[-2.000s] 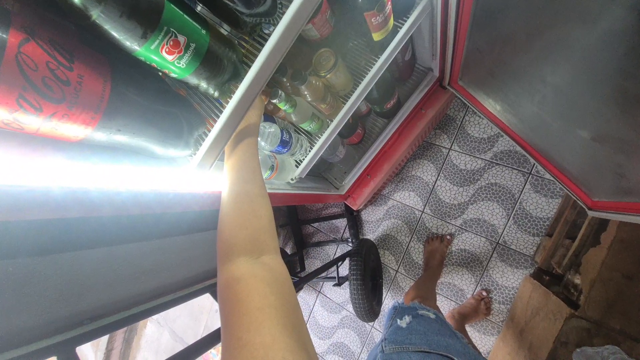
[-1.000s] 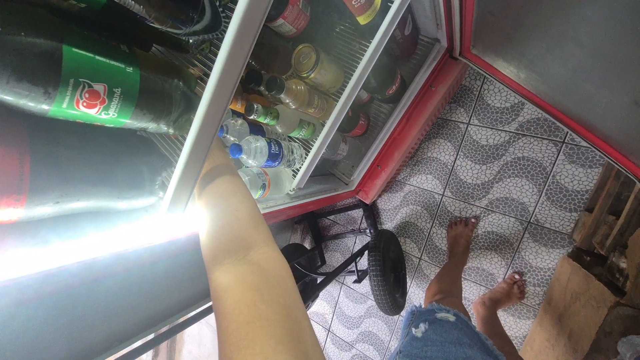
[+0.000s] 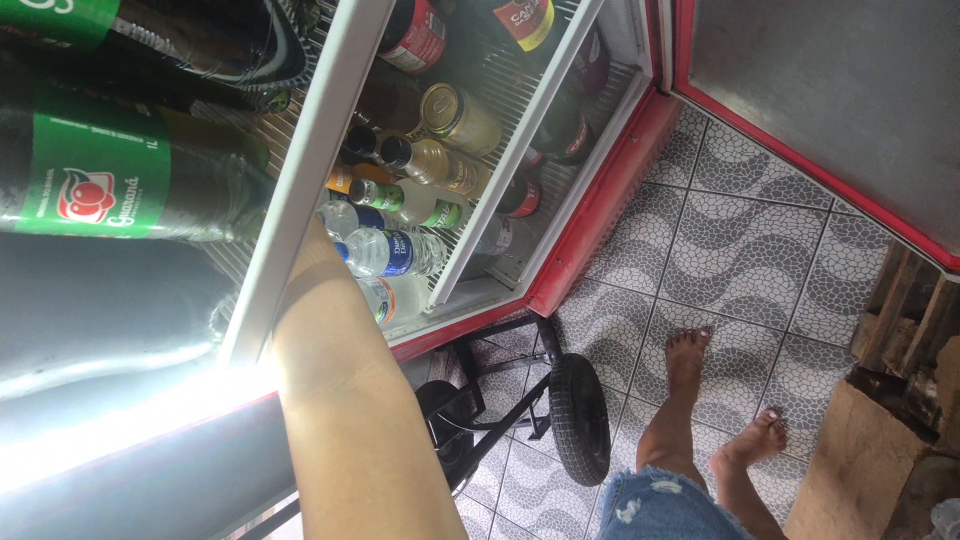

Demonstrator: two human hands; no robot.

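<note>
My left forearm (image 3: 360, 375) reaches from the bottom edge into an opened drinks fridge, and my left hand is hidden behind the white front rail (image 3: 307, 180) of a wire shelf. Close by the wrist lie a water bottle with a blue label (image 3: 394, 253), bottles with green labels (image 3: 442, 212) and a dark-capped bottle (image 3: 435, 161). A gold can (image 3: 457, 120) stands farther along. Beyond the rail, on the other side, is a large Guaraná bottle with a green label (image 3: 97, 176). My right hand is out of view.
The red-framed fridge door (image 3: 817, 112) hangs open at the upper right. A hand truck with a black wheel (image 3: 579, 420) stands beside the fridge. My bare feet (image 3: 686, 360) are on the patterned tile floor (image 3: 742, 247). A cardboard box (image 3: 855, 450) and wooden slats (image 3: 907, 307) are at the right.
The view has shifted, and the red-labelled Coca-Cola bottle at the left of the earlier frames no longer shows its label. The forearm still reaches into the fridge.
</note>
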